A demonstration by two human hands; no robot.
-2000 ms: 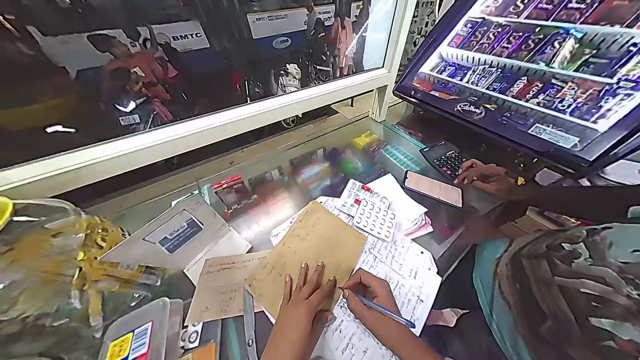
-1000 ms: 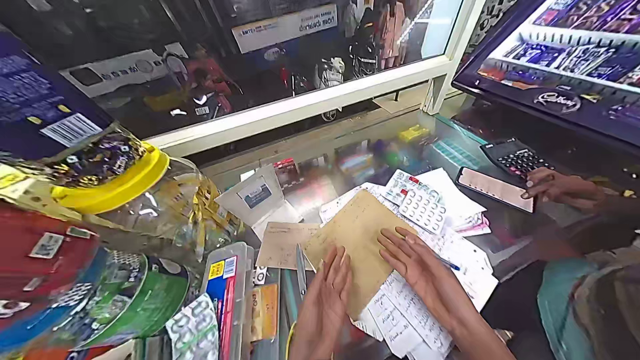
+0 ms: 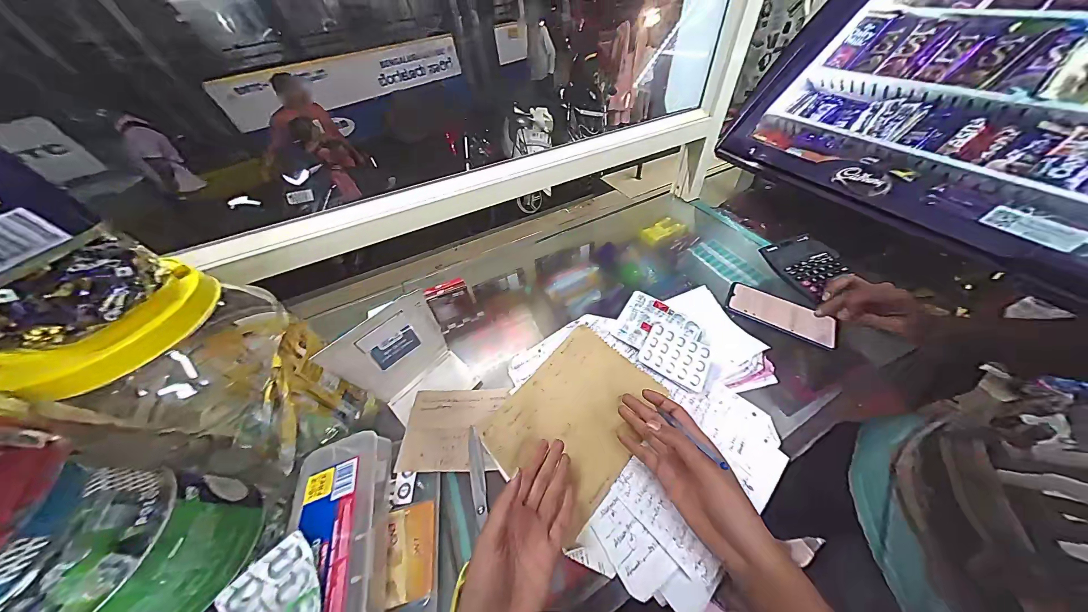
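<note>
A brown paper envelope or sheet with writing (image 3: pixel 565 408) lies on handwritten papers (image 3: pixel 654 527) on the glass counter. My left hand (image 3: pixel 531 510) rests at its lower edge, fingers extended. My right hand (image 3: pixel 671 446) lies over its right side, with a blue pen (image 3: pixel 710 455) tucked by the fingers; how firmly it is held is partly hidden. Blister packs of tablets (image 3: pixel 671 344) lie above the right hand. A smaller brown paper (image 3: pixel 446 429) and a grey metal blade or ruler-like tool (image 3: pixel 478 476) are left of the envelope.
At right, another person's hand (image 3: pixel 871 302) is at a smartphone (image 3: pixel 782 314) beside a black calculator (image 3: pixel 807 263). An open white box (image 3: pixel 395 340), a plastic case (image 3: pixel 340 518) and plastic jars (image 3: pixel 127 340) stand left. A chocolate display (image 3: pixel 918 127) and window frame (image 3: pixel 476 187) border the counter.
Two seconds ago my right hand held the blue pen in a writing grip at the envelope; now its fingers lie extended over the paper. My left hand has moved down toward the envelope's lower edge.
</note>
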